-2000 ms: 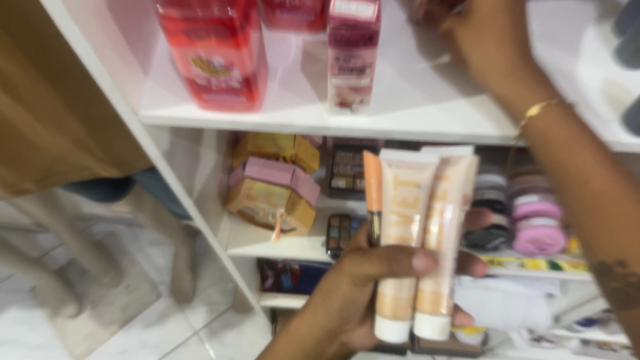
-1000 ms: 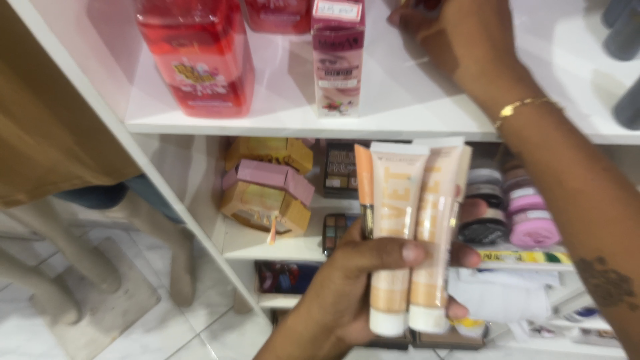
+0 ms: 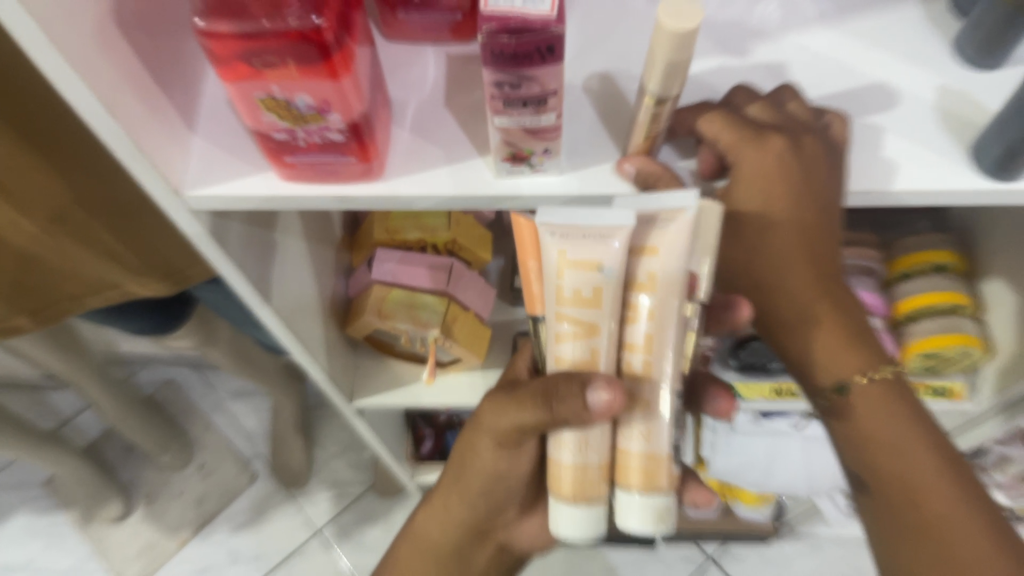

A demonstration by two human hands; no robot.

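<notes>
My left hand [image 3: 512, 448] is closed around two cosmetic squeeze tubes, one tube [image 3: 580, 344] beside the other tube [image 3: 650, 344], both with white caps downward. An orange-ended slim item [image 3: 530, 264] and a cream-capped slim tube [image 3: 704, 256] stick up at either side of them in the same grip. Above and to the right, my right hand [image 3: 776, 160] holds a cream-capped cosmetic tube [image 3: 662, 72] near its lower end with thumb and fingers, over the white shelf. The picture is somewhat blurred, and the tubes hide part of my left fingers.
On the upper white shelf [image 3: 432, 196] stand a red bottle [image 3: 308, 104], a pink cosmetic box [image 3: 524, 96] and dark grey containers [image 3: 1000, 136]. Below are hexagonal gold-and-pink boxes [image 3: 424, 296] and stacked yellow-banded round containers [image 3: 932, 304]. Mannequin-like legs [image 3: 232, 376] stand at the left.
My right hand has come down and left from the top of the view to the shelf's front edge, where the cream-capped tube now shows in it. My left hand keeps its hold on the tubes.
</notes>
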